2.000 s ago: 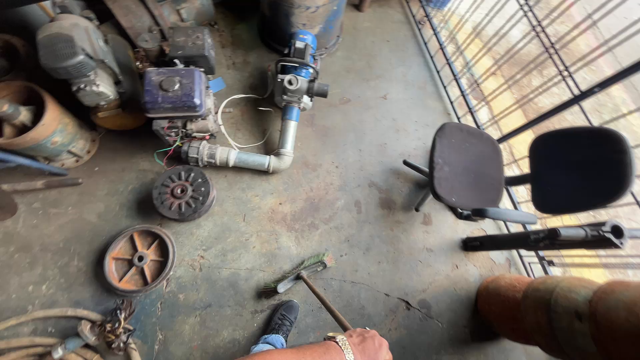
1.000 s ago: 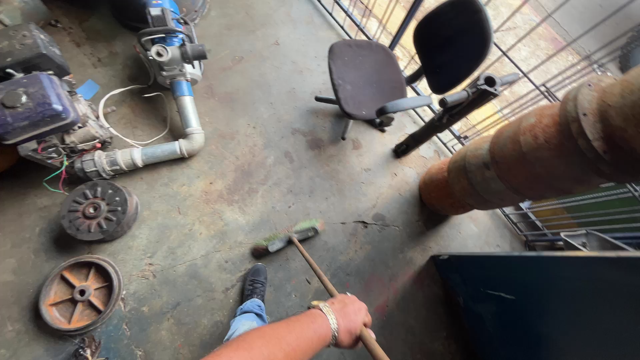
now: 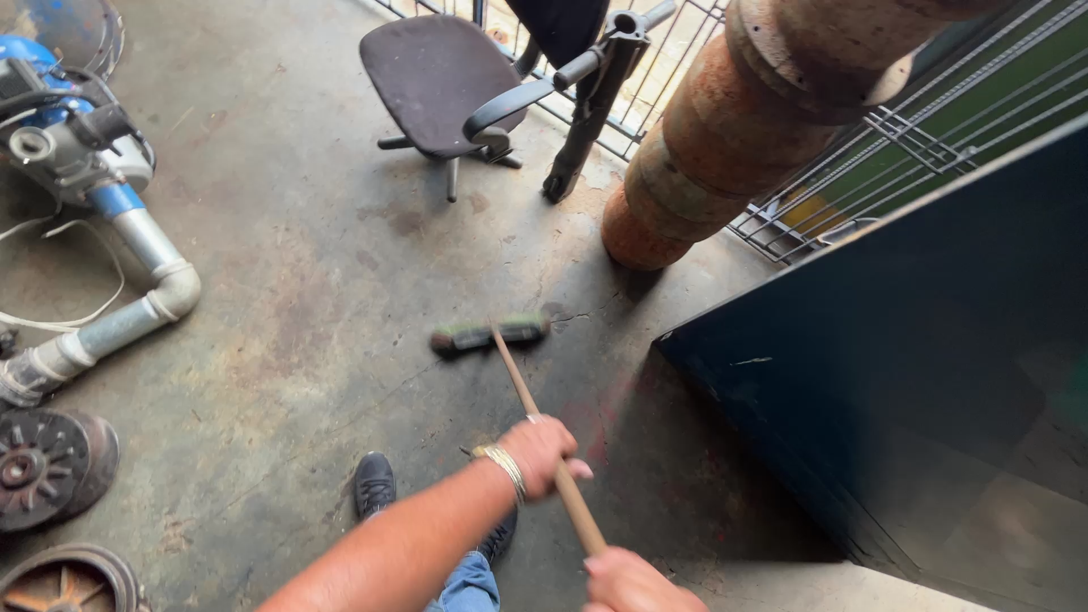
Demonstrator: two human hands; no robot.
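Observation:
A push broom's wooden handle (image 3: 578,510) slants from the lower right up to its head (image 3: 490,334), which lies on the concrete floor and is blurred. My left hand (image 3: 535,457), with bracelets at the wrist, is closed around the middle of the handle. Lower down, at the bottom edge, my right hand (image 3: 637,585) grips the handle nearer its end and is partly cut off. My shoes, one of them a dark sneaker (image 3: 375,484), stand left of and behind the left forearm.
A dark office chair (image 3: 442,81) and a black metal stand (image 3: 586,119) are by the barred fence. Beside them rises a rusty column (image 3: 663,187). A dark blue cabinet (image 3: 892,357) fills the right. A pump with an elbow pipe (image 3: 174,289) and a slotted wheel (image 3: 38,467) lie left.
The view has swung right, bringing the column and cabinet further in. My right hand has come into view on the handle; one hand was visible on it before.

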